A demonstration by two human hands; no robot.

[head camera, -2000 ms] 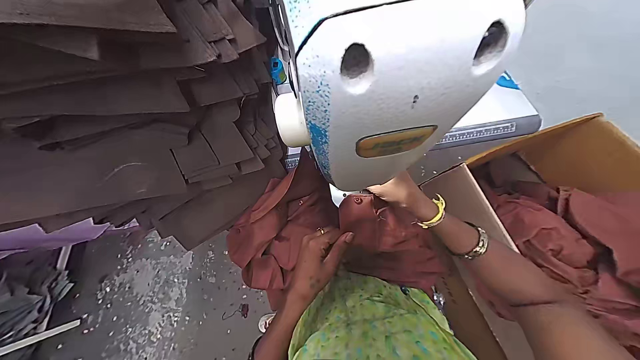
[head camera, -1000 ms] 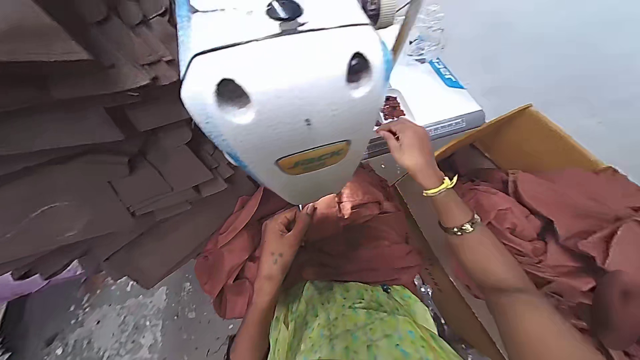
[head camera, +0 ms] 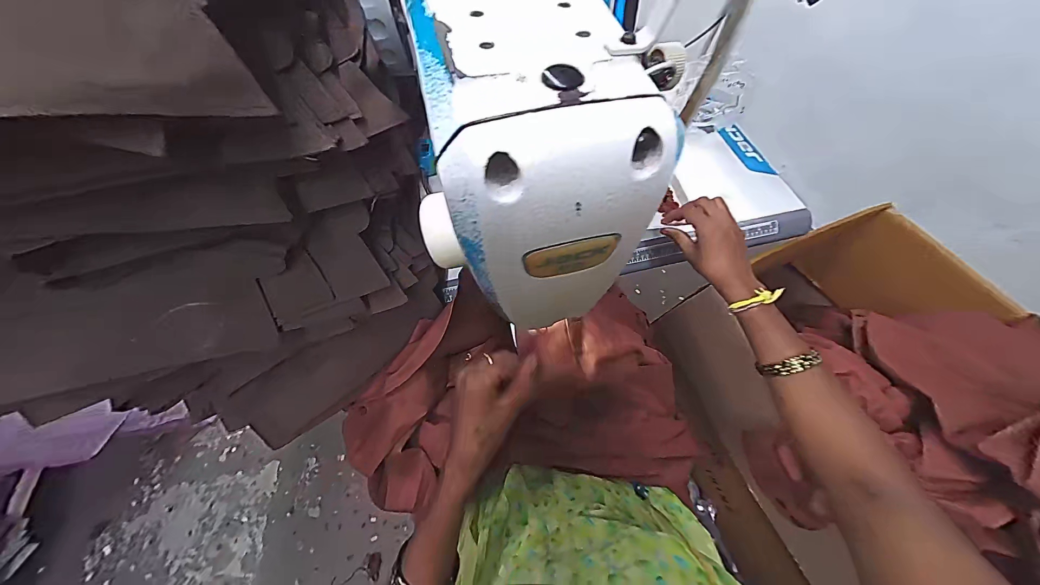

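Note:
A white Jack sewing machine point(head camera: 561, 187) fills the upper middle, its lit needle area low at the front. Rust-red fabric point(head camera: 601, 414) lies bunched under the machine head and over my lap. My left hand point(head camera: 487, 398), slightly blurred, rests at the fabric just left of the needle area; whether its fingers pinch the cloth is unclear. To the right of the head, my right hand point(head camera: 715, 244) is over the machine bed point(head camera: 731, 195), thumb and fingers apart, beside a small heap of dark red bits point(head camera: 668, 203).
Stacked dark brown cut fabric pieces point(head camera: 146, 276) rise at the left. On the right stands a cardboard box point(head camera: 910, 260) holding more rust-red fabric point(head camera: 951, 382). Purple material point(head camera: 65, 439) shows at lower left, above a floor scattered with scraps point(head camera: 211, 504).
My right hand has left the cloth at the needle, where it was two seconds ago, and moved right to the machine bed. My left hand remains by the cloth. The view has shifted.

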